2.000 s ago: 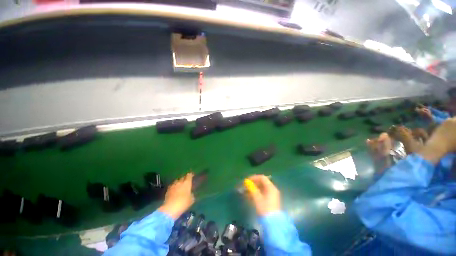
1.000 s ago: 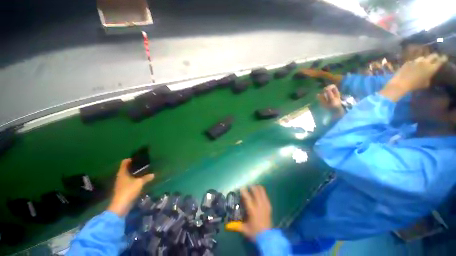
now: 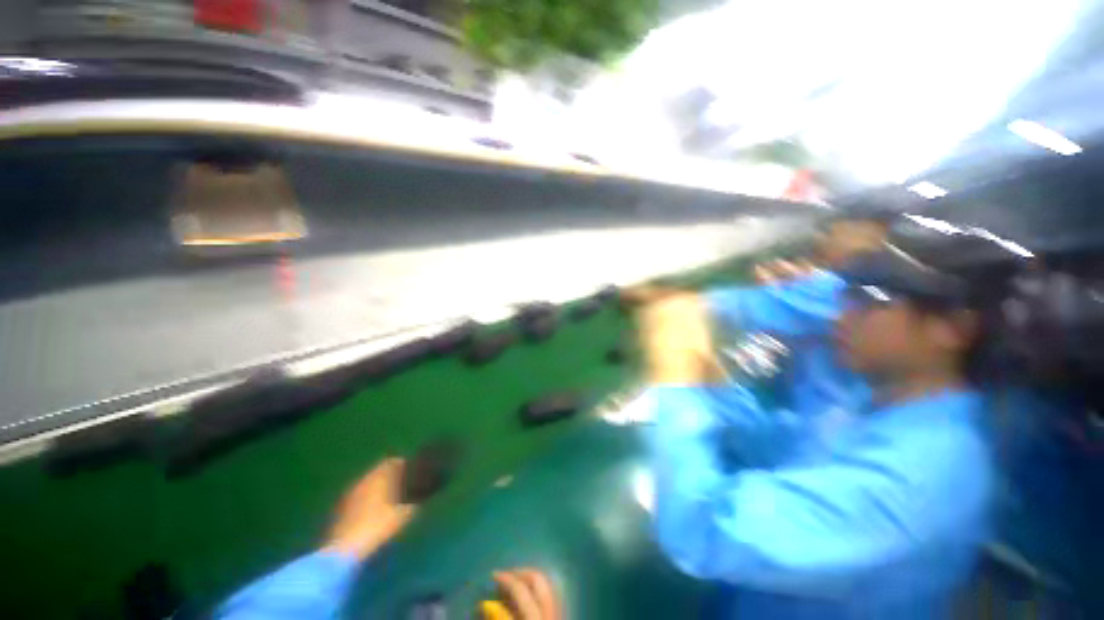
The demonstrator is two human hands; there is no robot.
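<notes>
The frame is blurred. My left hand (image 3: pixel 371 509) reaches over the green belt, its fingers at the left end of a black unit (image 3: pixel 430 470); whether they grip it is unclear. My right hand (image 3: pixel 530 596) is low in the frame, cut off by the bottom edge, with the yellow-handled tool (image 3: pixel 494 609) held at its left side; its tip is hidden. A few small black parts (image 3: pixel 427 606) show at the bottom edge between my hands. Another black unit (image 3: pixel 551 408) lies farther right on the belt.
More black units (image 3: pixel 242 414) line the belt's far edge, and one dark unit (image 3: pixel 150 592) lies near left. A small carton (image 3: pixel 239 204) is on the panel above. At right, a person in a blue smock (image 3: pixel 823 484) reaches an arm over the belt; another is behind.
The view has swung up and right. My left hand has left the white-stripped unit and moved right along the belt to another unit. My right hand now sits lower, partly out of frame.
</notes>
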